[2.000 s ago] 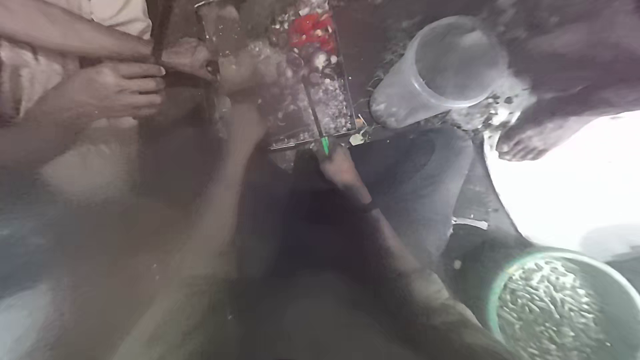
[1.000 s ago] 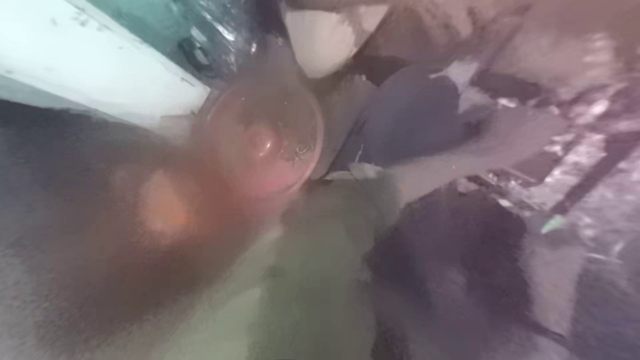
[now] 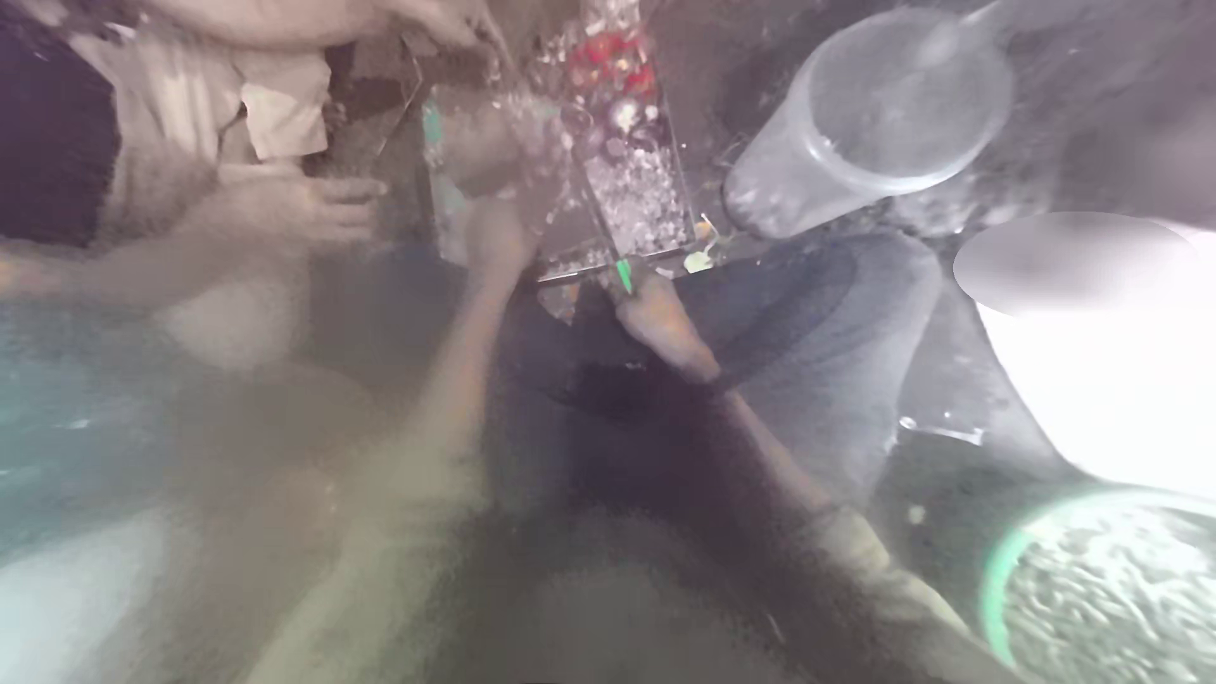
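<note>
My right hand point(image 3: 660, 318) is closed around the green handle of a knife-like tool point(image 3: 624, 275), whose long dark part points up over a board or tray point(image 3: 689, 218) covered in pale bits. Near the board's lower left lies my left hand point(image 3: 499, 237), blurred; whether it holds anything cannot be made out. Red pieces point(image 3: 608, 62), probably cut food, and round whitish pieces lie toward the far end of the board.
A translucent plastic bucket point(image 3: 807, 171) stands tilted right of the board. At lower right is a green-rimmed basin point(image 3: 997, 579) of small pale pieces, below a white surface point(image 3: 1092, 380). Another person's hand point(image 3: 332, 209) and arms are at left. Scraps point(image 3: 701, 256) lie beside the board.
The view swung well away one second ago and is back over the board. The other person's hands at left have moved apart since two seconds ago.
</note>
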